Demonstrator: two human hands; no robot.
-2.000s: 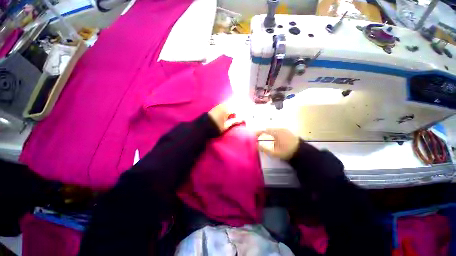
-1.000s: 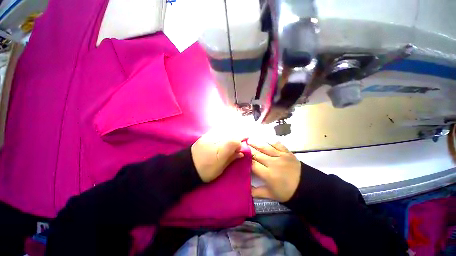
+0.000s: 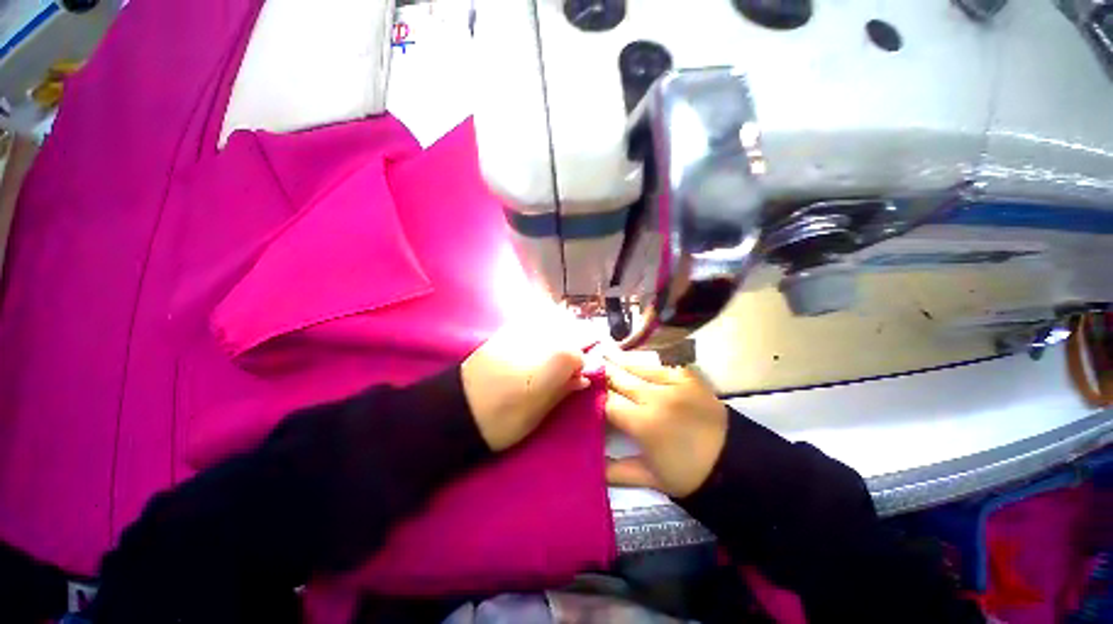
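Note:
A magenta garment panel [image 3: 525, 506] lies under my hands and runs up to the needle area, hanging over the table's front edge. A folded flap [image 3: 336, 268] lies on it at the left. My left hand [image 3: 519, 384] pinches the panel's right edge just in front of the needle. My right hand [image 3: 665, 421] holds the same edge from the right, fingertips touching my left fingers. The white sewing machine head [image 3: 854, 110] stands just beyond. The presser foot [image 3: 620, 319] is partly lost in the lamp glare.
Long stacked magenta panels [image 3: 86, 293] lie at the left. A white piece [image 3: 311, 61] lies behind the cloth. A tape [image 3: 781, 510] runs along the table's front edge. Orange-brown cords [image 3: 1086, 356] are at the right rim. A blue crate with magenta cloth [image 3: 1037, 549] is at the lower right.
My view has come closer to the machine. Both hands now meet at the cloth edge by the needle, where they were farther apart. The cloth at the left now shows a folded-over flap.

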